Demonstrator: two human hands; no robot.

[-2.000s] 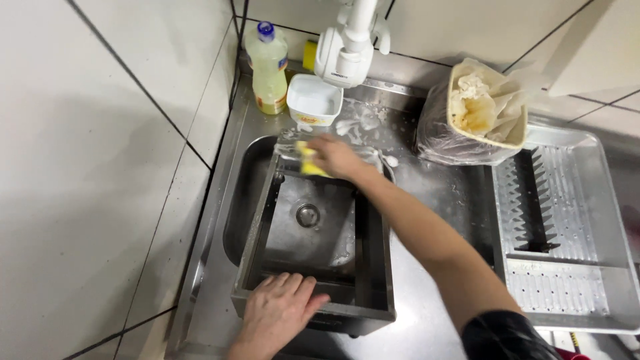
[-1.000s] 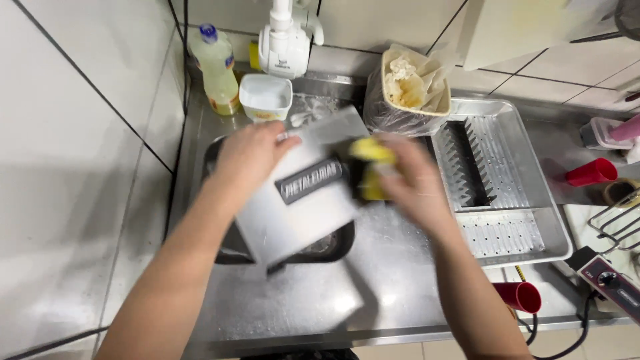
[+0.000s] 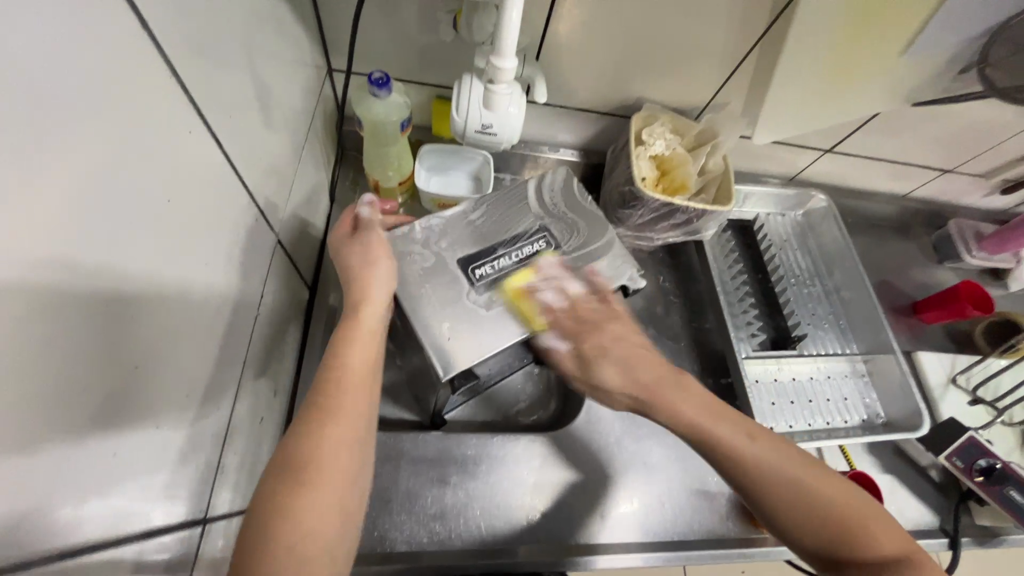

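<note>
A stainless steel box-shaped housing (image 3: 448, 320) with a maker's plate reading Metalcubas lies tilted over the sink basin (image 3: 512, 400), its broad flat face up and streaked with suds. My left hand (image 3: 368, 256) holds its upper left edge. In my right hand (image 3: 596, 336), which is blurred and foamy, a yellow sponge (image 3: 524, 298) is pressed on the face beside the plate. The underside of the housing is hidden.
Behind the sink stand a bottle of pale liquid (image 3: 386, 144), a white tub (image 3: 454, 178) and a white faucet (image 3: 490, 104). A lined waste bin (image 3: 680, 172) is at the back. To the right are a perforated metal tray (image 3: 816, 400) and a red cup (image 3: 954, 302).
The housing, open side up two seconds ago, now has its flat face up. My left hand has moved from its near edge to its upper left edge. Suds now streak the face.
</note>
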